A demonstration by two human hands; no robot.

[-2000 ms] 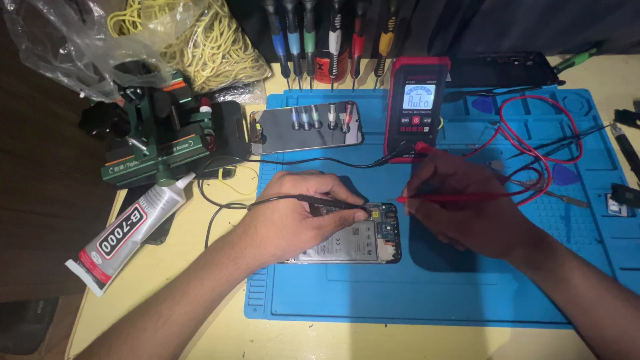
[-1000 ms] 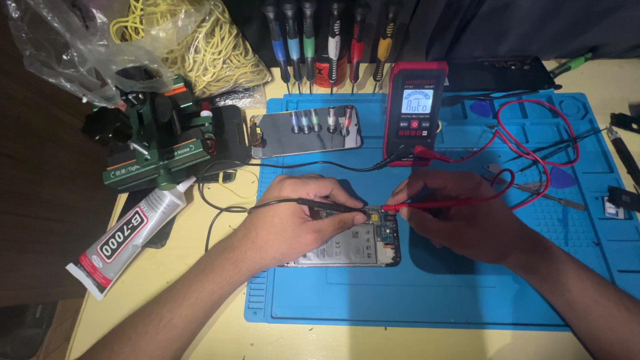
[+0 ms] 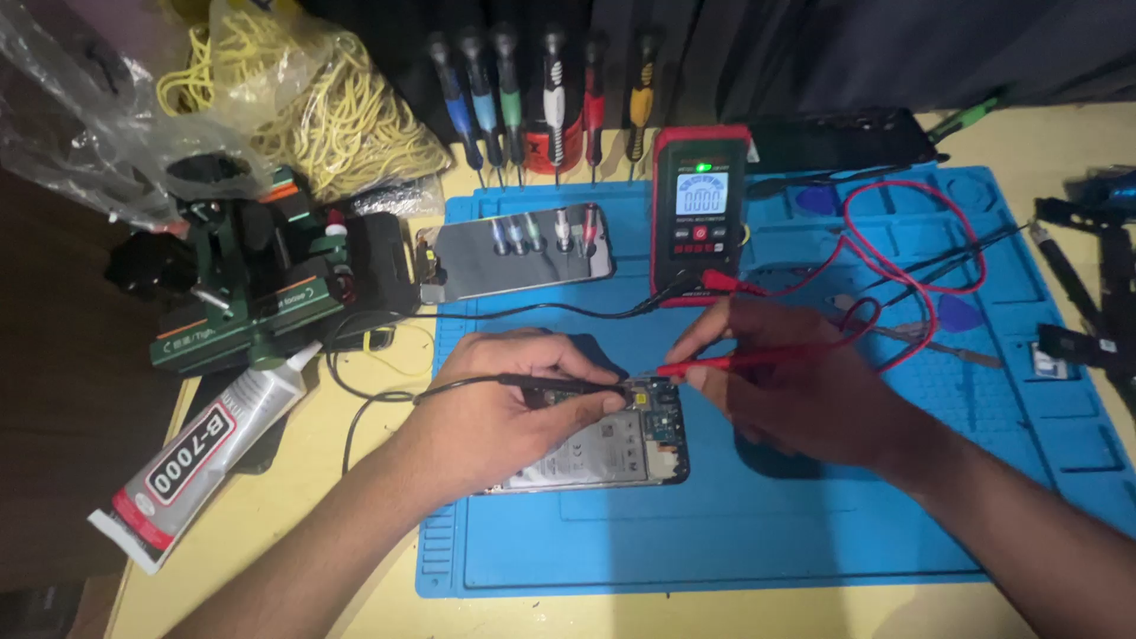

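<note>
An opened smartphone (image 3: 586,448), its battery and circuit board bare, lies on a blue silicone repair mat (image 3: 710,541). Between thumb and fingers my left hand (image 3: 506,417) holds the black multimeter probe (image 3: 559,383), its tip at the board's top area. My right hand (image 3: 790,382) grips the red probe (image 3: 728,362), whose tip end is at the phone's top edge; exact contact is too small to tell. Behind them stands a red and black digital multimeter (image 3: 699,213), its green light lit and its display showing zeros. Both leads run to it.
A detached phone screen (image 3: 524,257) lies behind my left hand. Several screwdrivers (image 3: 553,98) stand at the back. At left are a green clamp holder (image 3: 248,302), a B-7000 glue tube (image 3: 204,457) and a bag of yellow bands (image 3: 355,124). Tweezers (image 3: 941,262) and a blue pick (image 3: 960,312) lie right.
The multimeter display has gone from "Auto" to zeros, and a green light has come on. The red probe moved in to the phone's top edge after the earliest frame. My left hand stays in place.
</note>
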